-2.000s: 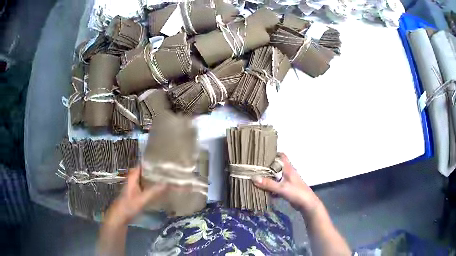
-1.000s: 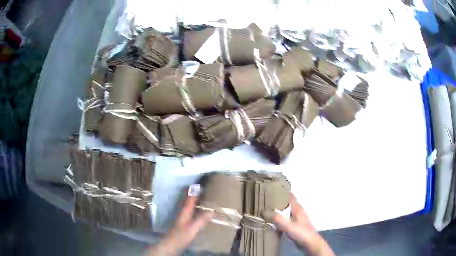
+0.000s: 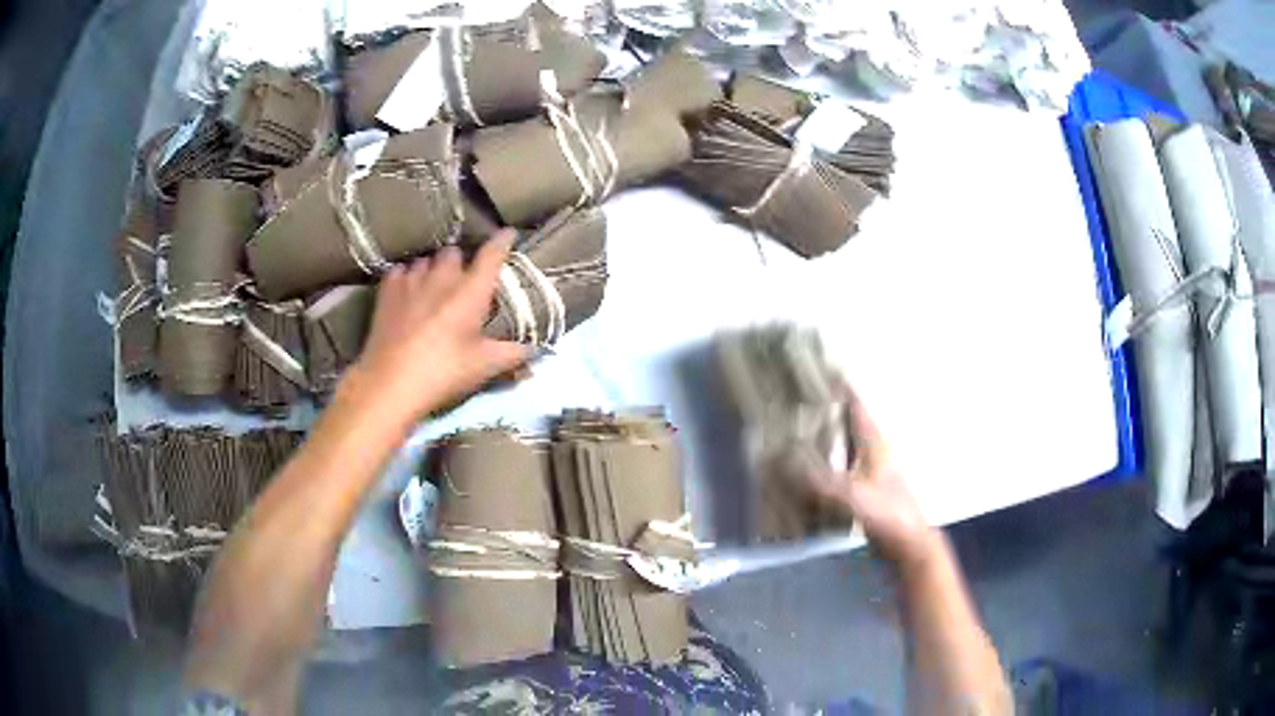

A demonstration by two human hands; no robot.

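Two tied brown bundles of cut pieces, a smooth-faced one [image 3: 492,599] and one with its edges up [image 3: 629,490], stand side by side at the front edge. My right hand [image 3: 874,483] holds another tied bundle [image 3: 783,392], blurred, to their right above the white surface. My left hand [image 3: 441,325] is around the left end of a tied bundle [image 3: 576,266] in the front of the heap; its fingers and thumb partly hide that bundle.
More tied brown bundles [image 3: 357,210] lie heaped on the white-topped surface [image 3: 979,308]. A wide tied stack [image 3: 182,483] is at front left, partly behind my left forearm. White pieces [image 3: 839,49] are heaped behind. Pale tied rolls [image 3: 1168,280] lie beside a blue edge [image 3: 1119,406] at right.
Both hands have let go of the two front bundles. My right hand has taken the heap's front-right bundle and brought it forward. My left hand has moved up to the heap. The view has shifted.
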